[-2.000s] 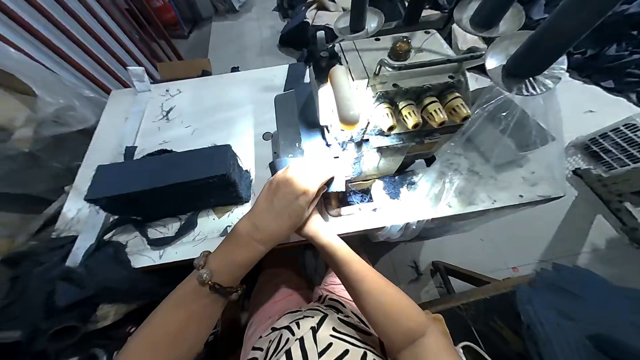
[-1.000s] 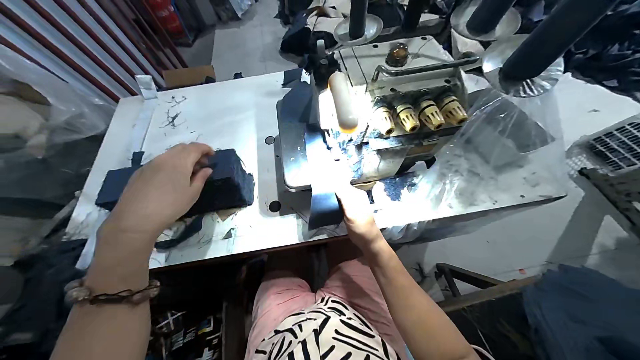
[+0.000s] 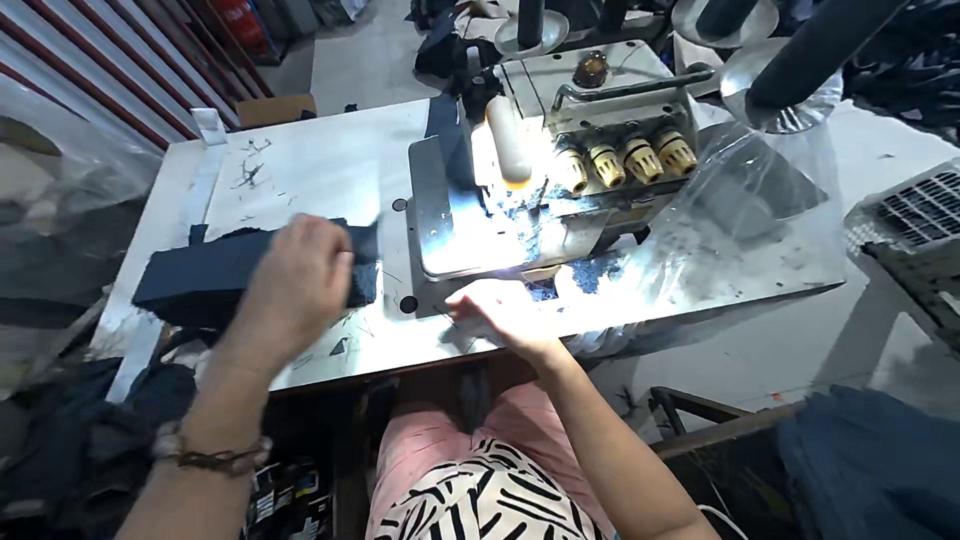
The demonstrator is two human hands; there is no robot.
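Note:
A stack of dark cut fabric pieces lies on the left of the white table. My left hand, blurred, is over the stack's right part, beside a dark flap of fabric; whether its fingers grip the flap cannot be told. An industrial sewing machine, apparently an overlock, stands at the centre with its lamp glare hiding the needle area. Just in front of its metal plate is my right hand, fingers loosely apart, with no cloth visible in it. A dark fabric strip lies across the plate's far side.
Yellowish tension knobs line the machine's front. Clear plastic covers part of the table on the right. Thread scraps lie at the table's far left. Thread stands rise at the upper right, and blue fabric is piled lower right.
My hands were together at the machine, then the left reached to the stack. Since then it has moved right across it. The dark piece by my right hand at the plate's front no longer shows there.

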